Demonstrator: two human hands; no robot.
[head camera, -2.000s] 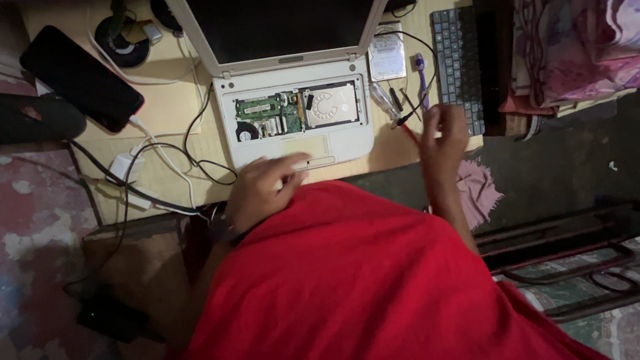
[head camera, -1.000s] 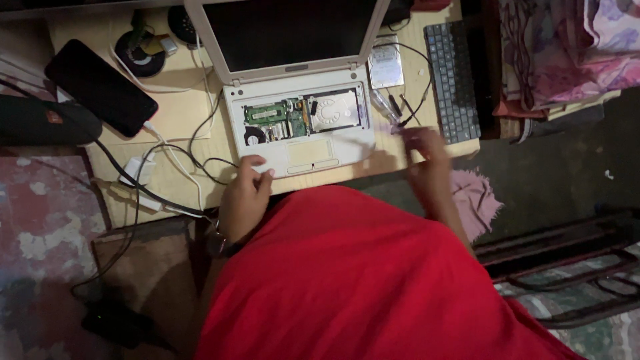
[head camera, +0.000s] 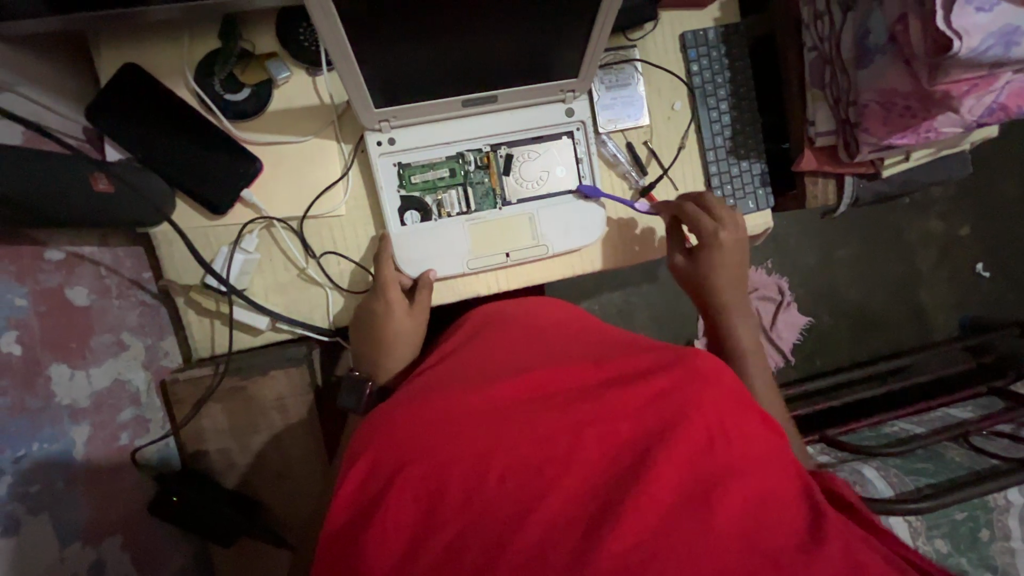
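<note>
A white laptop lies unfolded on the wooden table, its keyboard off and its insides exposed. A green memory module, a small fan and a silver hard drive show in the opening. My left hand grips the laptop's front left corner, thumb on top. My right hand, right of the laptop, holds a purple brush-like tool by its end; the tool's wide head touches or hovers over the right palm-rest area near the drive. Its exact contact is unclear.
Right of the laptop lie a loose hard drive, a clear-handled screwdriver and a detached keyboard. A smartphone, a black speaker and white adapters with cables crowd the left side.
The purple tool, lying beside the keyboard two seconds ago, is now in my right hand with its head at the laptop. My left hand has moved from the front edge to the left corner.
</note>
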